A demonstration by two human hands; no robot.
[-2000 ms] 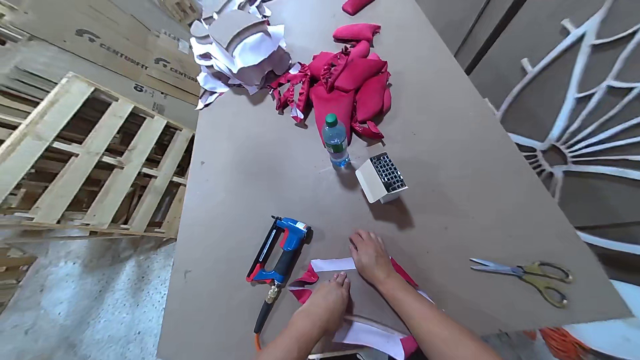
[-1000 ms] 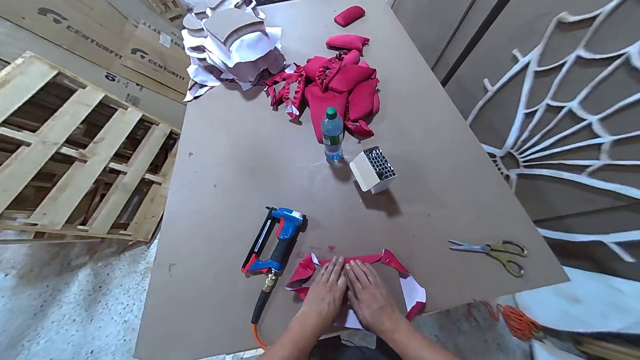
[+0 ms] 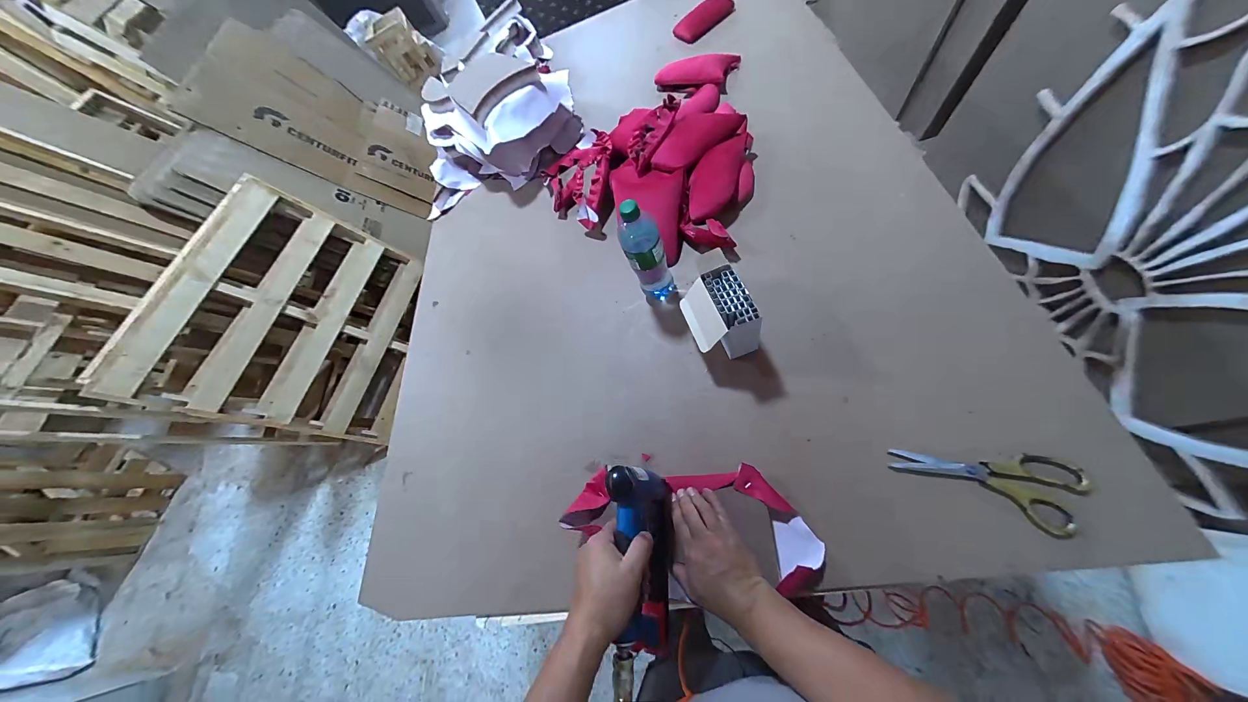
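My left hand [image 3: 612,575] is closed around a blue and black pneumatic stapler [image 3: 639,517], whose head stands over the left part of a panel's upper edge. The panel [image 3: 751,526] has red fabric with a white underside folded over its rim, close to the table's near edge. Just right of the tool, my right hand [image 3: 710,546] lies flat on the panel with its fingers together, pressing on the folded edge. The stapler's nose and its contact with the fabric are hidden.
Scissors [image 3: 994,475] lie at the right. Ahead stand an open box of staples [image 3: 729,310] and a water bottle [image 3: 644,250]. Farther back are red padded pieces [image 3: 697,156] and a stack of white-and-grey pieces [image 3: 507,117]. Wooden pallets [image 3: 263,312] are at the left; an orange hose [image 3: 1136,663] lies below right.
The stapler, which lay on the table left of the panel, is now in my left hand over it. My left hand has left the fabric; my right hand remains on the panel.
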